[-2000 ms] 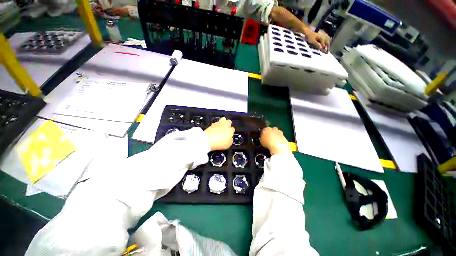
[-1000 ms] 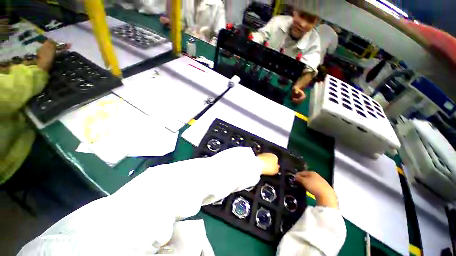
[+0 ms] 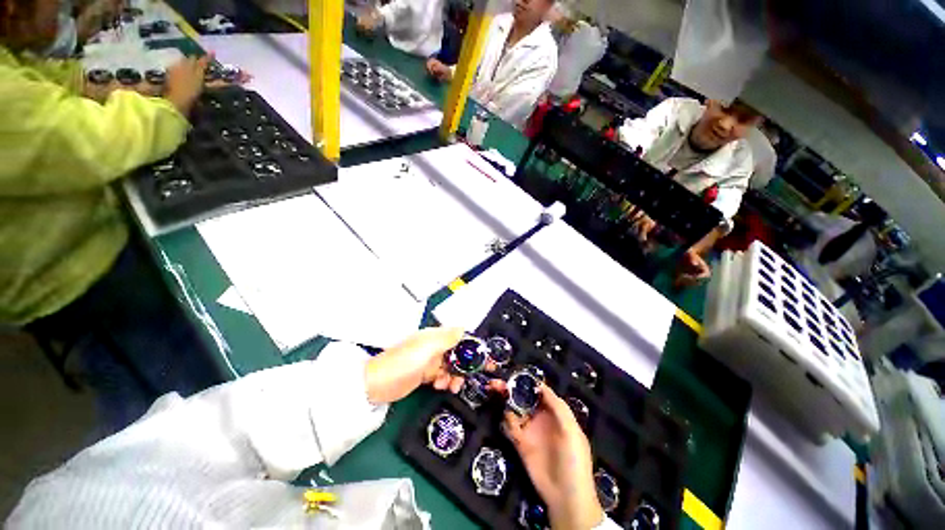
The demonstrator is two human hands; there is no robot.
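Note:
My left hand (image 3: 414, 366) holds a watch head (image 3: 468, 355) with a dark dial and shiny rim, face up, above the left part of the tray. My right hand (image 3: 549, 445) holds another dark-dialled watch head (image 3: 523, 391) close beside it, not touching as far as I can see. Below them lies the black watch tray (image 3: 637, 447) with square pockets. Several pockets hold watch heads, such as one (image 3: 446, 433) at the left edge and one (image 3: 489, 471) near the front. My hands and sleeves hide part of the tray.
White sheets (image 3: 301, 271) lie left and behind the tray. A black tool rack (image 3: 622, 171) stands at the far side. A white foam tray stack (image 3: 793, 347) is at right. At left, a person in yellow-green (image 3: 83, 197) works at another black tray (image 3: 233, 155). Others sit across the bench.
The view has swung left. Both hands, earlier down at the tray pockets, are now raised and nearer together, each with a watch head in the fingers.

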